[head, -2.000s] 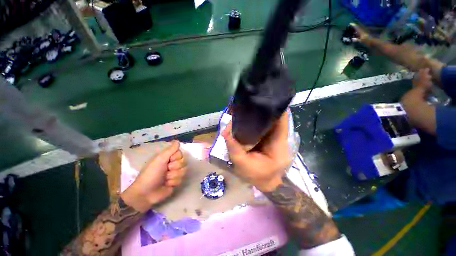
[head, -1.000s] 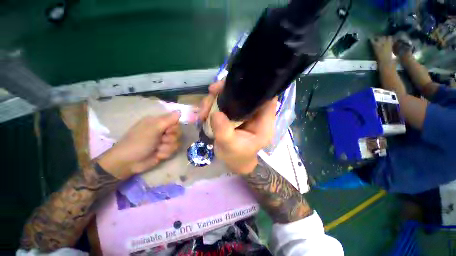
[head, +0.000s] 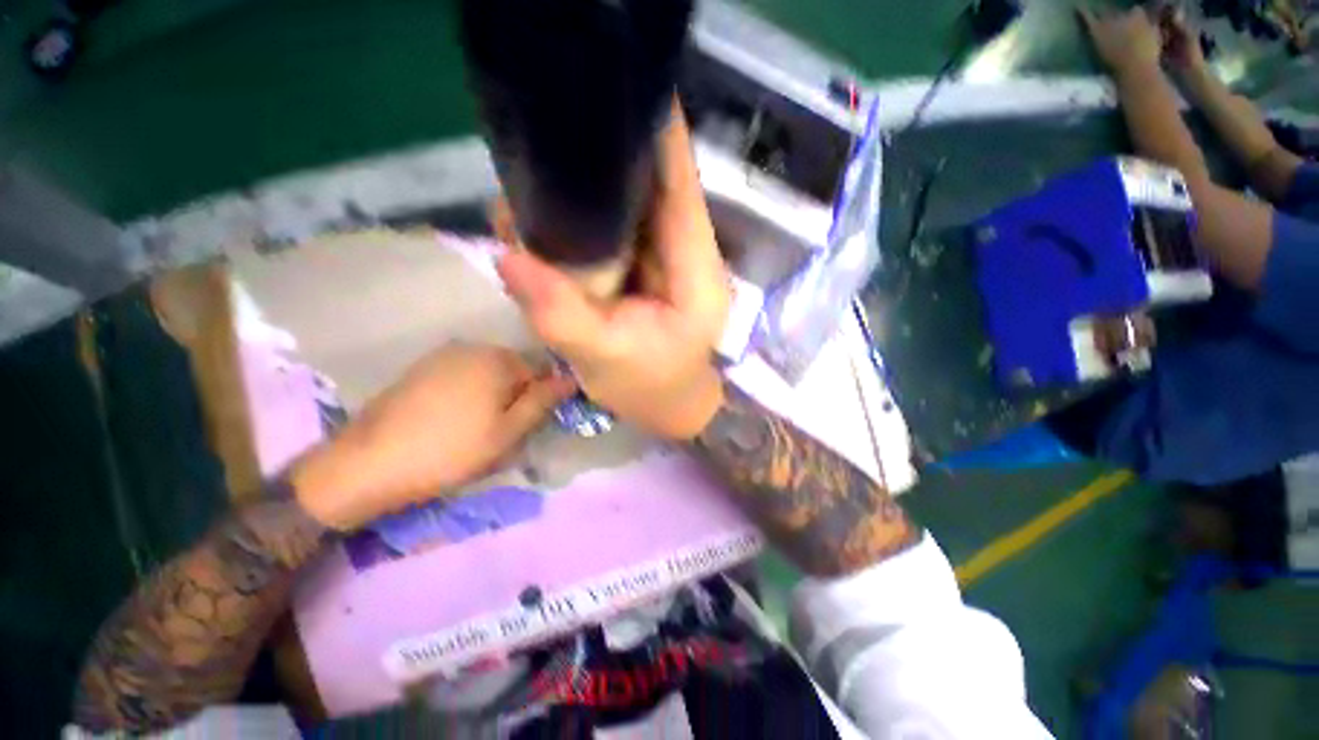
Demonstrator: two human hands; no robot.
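Note:
My right hand [head: 637, 311] is closed around the lower grip of the black electric screwdriver [head: 579, 130], which stands upright and blocks the upper middle of the view. A small round circuit board assembly [head: 583, 418] lies on the pink cardboard mat [head: 579, 542]. It is partly hidden by my hands, and the driver's tip is hidden too. My left hand [head: 434, 427] rests on the mat with its fingertips at the left edge of the circuit board assembly. Whether those fingers grip it cannot be made out.
A white screw feeder [head: 767, 217] stands behind my right hand, with a clear plastic bag [head: 827, 289] beside it. A blue and white feeder [head: 1056, 275] stands at the right, near a co-worker's arms [head: 1179, 159]. The belt's pale rail [head: 362, 185] runs behind the mat.
The driver and my right hand have moved left, over the circuit board assembly. My left hand's fingers have come to its edge. The white feeder has come into clearer view.

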